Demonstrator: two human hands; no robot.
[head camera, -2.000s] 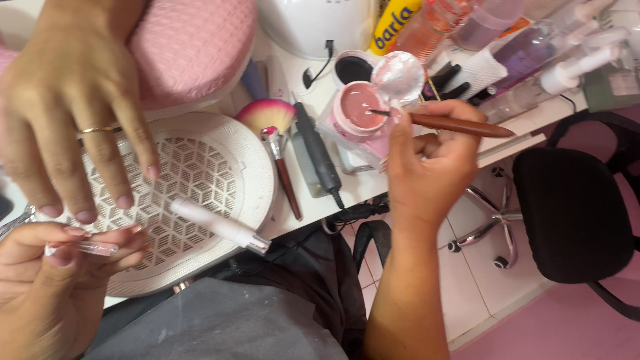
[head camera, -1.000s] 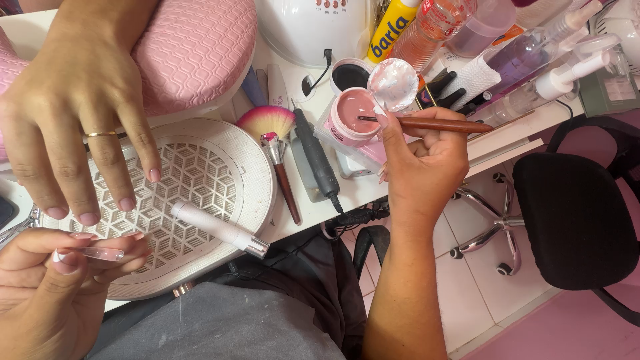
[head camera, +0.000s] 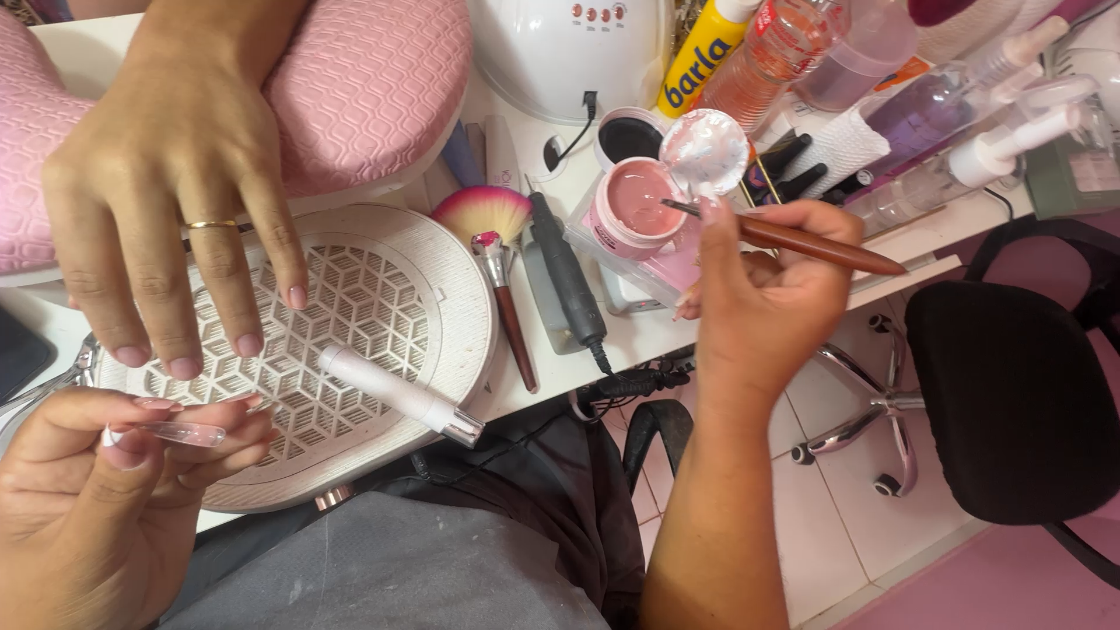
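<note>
Between thumb and fingers, my left hand (head camera: 114, 490) pinches a clear false nail tip (head camera: 188, 433) over the near left edge of a white nail dust collector (head camera: 464, 324). My right hand (head camera: 761, 297) holds a nail brush (head camera: 818, 245) by its reddish-brown handle, its tip at the pink gel in an open jar (head camera: 637, 210). The jar's foil seal (head camera: 705, 151) is folded back beside my fingertips. Another person's hand (head camera: 166, 192), with a gold ring, reaches over the dust collector, palm down, just beyond my left hand. A white cylindrical device (head camera: 394, 389) lies on the grille.
A pink padded armrest (head camera: 367, 79) supports the other person's arm. A fan brush (head camera: 507, 306) and a black nail drill handpiece (head camera: 564, 271) lie mid-table. Behind the jar stand a white nail lamp (head camera: 569, 52), a yellow tube (head camera: 704, 57) and several bottles. A black chair (head camera: 1006, 394) is at the right.
</note>
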